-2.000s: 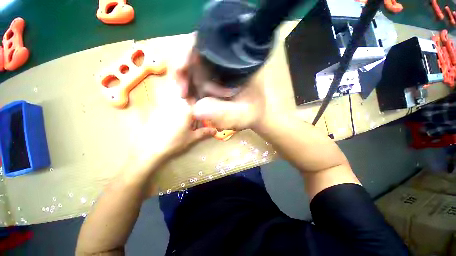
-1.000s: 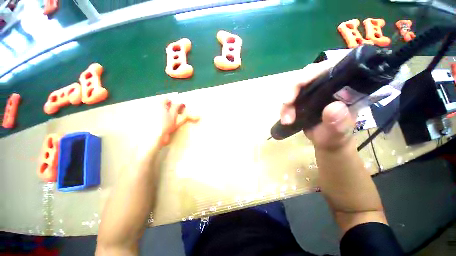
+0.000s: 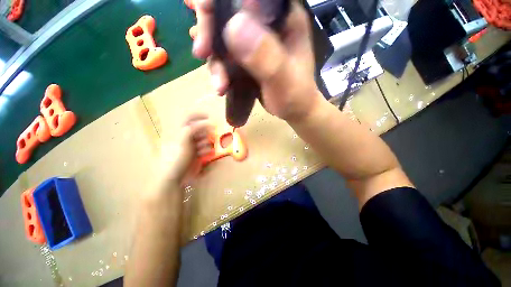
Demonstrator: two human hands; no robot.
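Note:
My right hand (image 3: 274, 61) is closed around the black electric screwdriver (image 3: 242, 92), upright at the upper middle of the view. Its tip points down at the upper edge of an orange housing (image 3: 238, 147); whether the bit touches it I cannot tell. My left hand (image 3: 193, 146), blurred, holds the left part of this housing on the cardboard bench cover (image 3: 120, 168). Its fingers hide that end. No screw can be made out at the tip.
A blue parts bin (image 3: 77, 210) stands at the left, an orange housing (image 3: 32, 216) beside it. More housings (image 3: 147, 45) lie on the green conveyor (image 3: 103, 56). Screw feeders (image 3: 358, 39) stand at the upper right. Small pale rings (image 3: 269, 182) lie along the near edge.
The screwdriver has moved left and swung from tilted to upright above the housing. My left hand has brought the housing from further back toward the near middle. The view has turned.

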